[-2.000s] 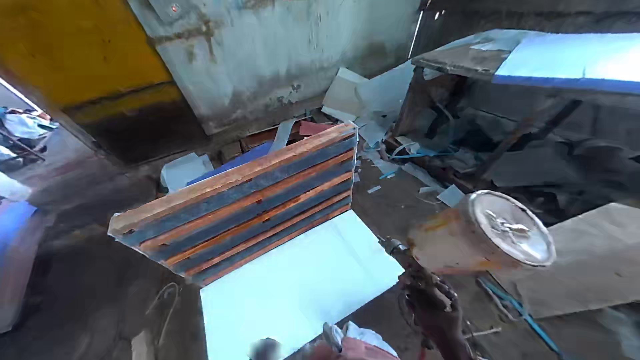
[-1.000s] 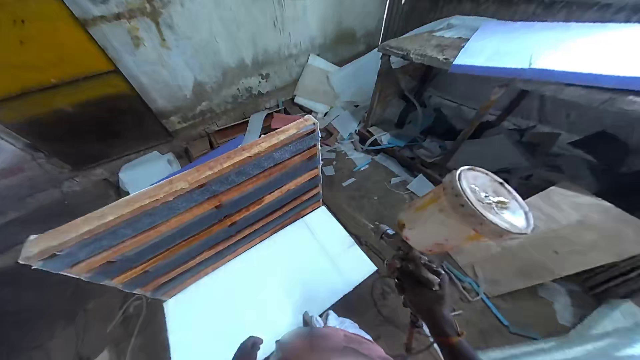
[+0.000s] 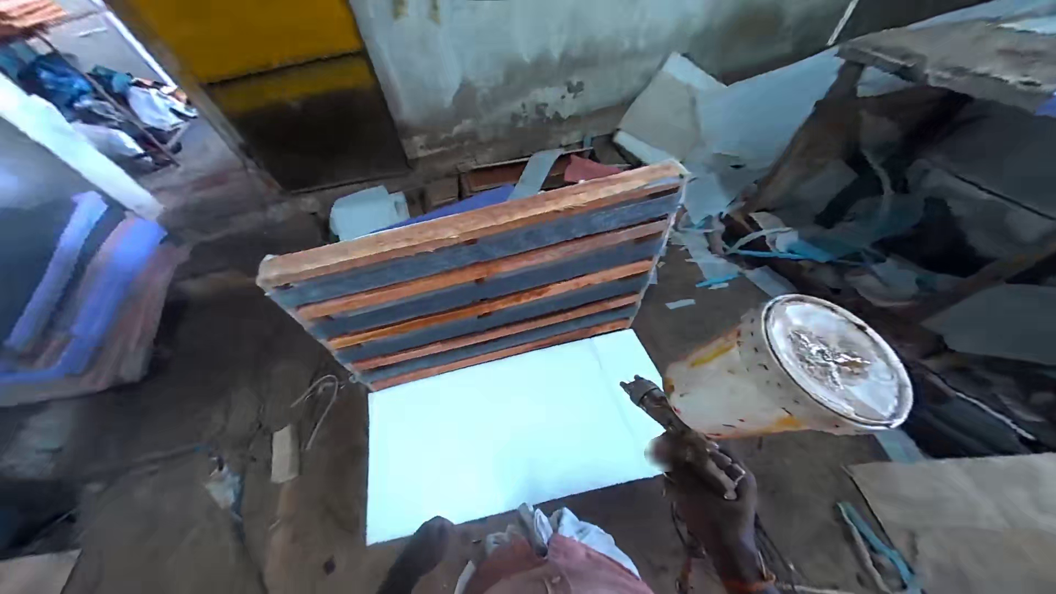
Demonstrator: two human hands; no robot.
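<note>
My right hand (image 3: 714,478) is closed around a spray gun (image 3: 660,404), whose nozzle points up and left over the right edge of a white sheet (image 3: 503,433). A slatted wooden frame with grey panels (image 3: 487,276) stands tilted at the sheet's far edge. Just right of the spray gun is a paint-stained bucket (image 3: 734,379) with a smeared lid. At the bottom of the view, beside the sheet's near edge, my left hand (image 3: 433,540) shows only in part; its fingers cannot be made out.
Broken sheets and scraps (image 3: 709,124) lie by the wall, beneath and beside a rough table (image 3: 957,58). A tan board (image 3: 965,511) and blue strips (image 3: 879,544) lie at right. A small wood block (image 3: 285,454) is on the floor. Blue-edged pieces (image 3: 91,289) are at left.
The view has swung leftward since a second ago, showing the doorway area again. My right hand still holds the spray gun beside the bucket.
</note>
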